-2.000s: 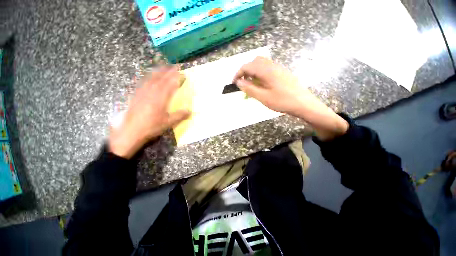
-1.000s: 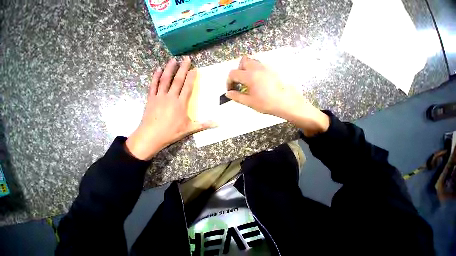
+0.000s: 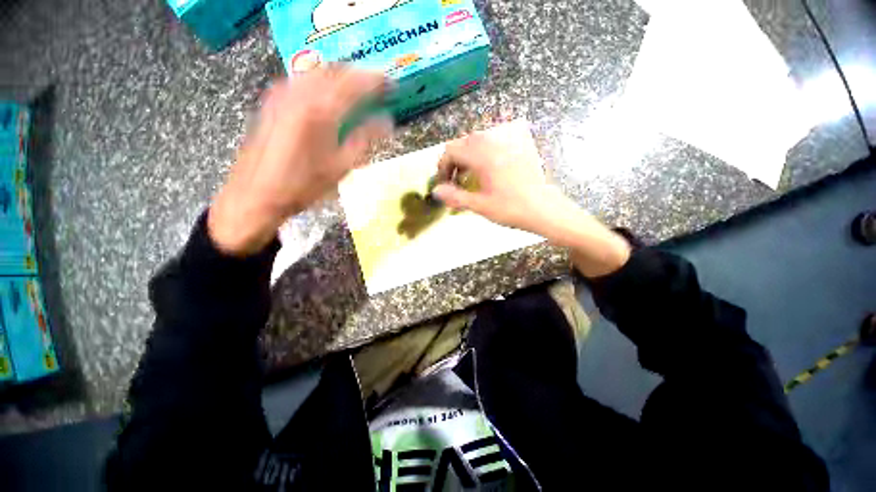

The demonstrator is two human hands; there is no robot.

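Note:
A white and pale yellow label sheet (image 3: 384, 245) lies flat on the speckled table in front of me. My right hand (image 3: 495, 187) is over the sheet, fingers closed on a small dark tool with a yellow part, probably a cutter (image 3: 437, 190); its tip is blurred. My left hand (image 3: 303, 144) is raised and blurred, fingers bent, in front of the teal carton's left part. I cannot tell if a sticker is in it. The teal retail carton (image 3: 451, 43) stands just beyond the sheet, lettering and part of a white cartoon face showing.
Loose white papers (image 3: 711, 86) lie at the right. Another teal carton (image 3: 216, 19) is cut off at the top edge. Stacked cartons (image 3: 19, 231) stand at the far left. The granite-look table edge (image 3: 317, 351) runs close to my body. Yellow-black tape marks the floor at right.
My left hand has lifted off the sheet and moved up to the carton. My right hand stays over the sheet with the tool. The view has shifted, showing more cartons.

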